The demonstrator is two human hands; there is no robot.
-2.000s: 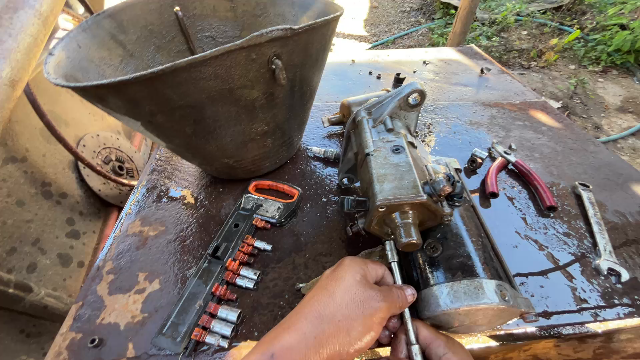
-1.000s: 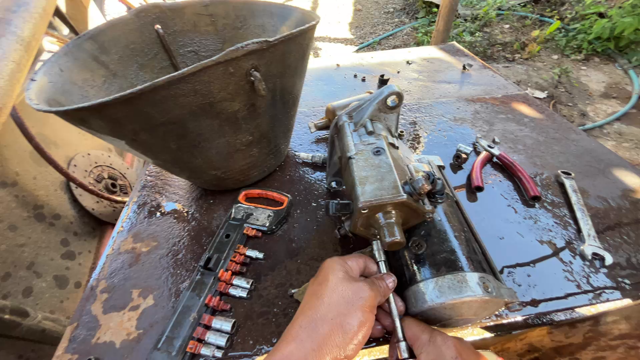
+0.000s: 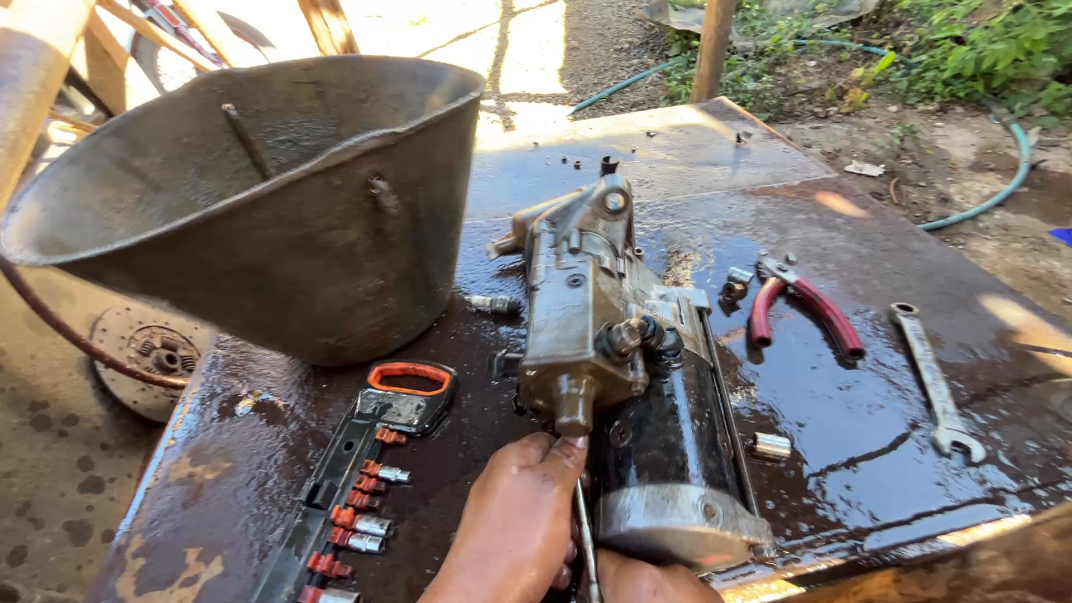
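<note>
A starter motor (image 3: 578, 310) with a black cylindrical body lies on the wet dark table. My left hand (image 3: 523, 511) is closed around the upper part of a thin metal tool shaft (image 3: 585, 536), just below the motor's protruding nose. My right hand (image 3: 649, 582) is at the bottom edge beside the shaft's lower part, under the round end cap; most of it is out of frame, and its grip is hidden. A socket rail (image 3: 335, 452) with red clips and an orange-rimmed handle lies left of my left hand.
A large metal bucket (image 3: 377, 243) stands at the back left. Red-handled pliers (image 3: 804, 301), a combination wrench (image 3: 934, 377) and a loose socket (image 3: 770, 445) lie right of the motor. A small fitting (image 3: 492, 304) sits between bucket and motor. Small parts dot the table's far end.
My left hand has moved up the shaft and its fingers now reach the motor's nose, covering the shaft's upper end. The view has shifted somewhat, and a loose socket shows on the right.
</note>
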